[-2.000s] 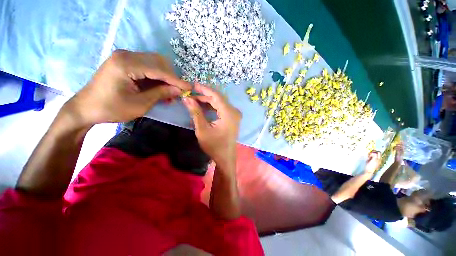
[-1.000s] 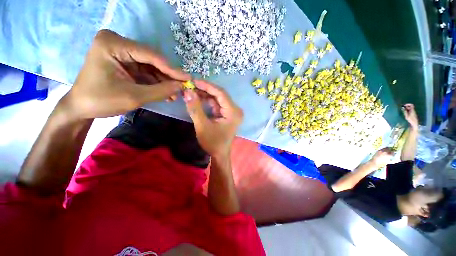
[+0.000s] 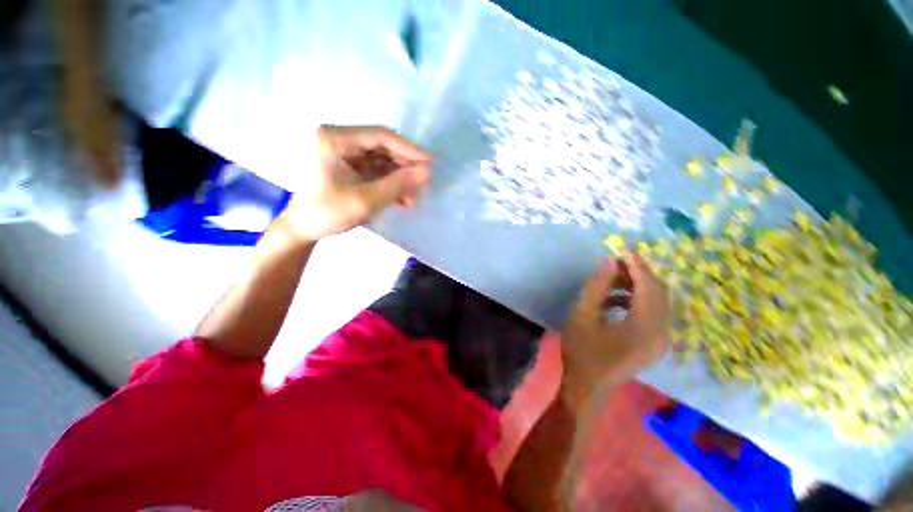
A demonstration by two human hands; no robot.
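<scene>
My left hand point(image 3: 365, 185) is raised over the cover's near edge at centre left, thumb and fingers close together; no piece shows in it. My right hand point(image 3: 616, 325) is blurred, with curled fingers at the near left edge of the yellow piece heap point(image 3: 801, 310). One yellow piece point(image 3: 615, 243) shows at its fingertips; whether it is gripped is unclear. The white piece heap point(image 3: 571, 150) lies between and beyond my hands.
The pale table cover point(image 3: 450, 215) lies under both heaps. A green conveyor belt point(image 3: 621, 35) runs beyond, with a stray yellow piece point(image 3: 838, 95). Blue stools point(image 3: 235, 205) stand at left and at lower right point(image 3: 731, 455). Part of a blurred person point(image 3: 90, 110) shows at upper left.
My hands have separated from their shared pinch on a yellow piece; the right has moved right to the yellow heap. The view has shifted left, and the neighbour at right has left it.
</scene>
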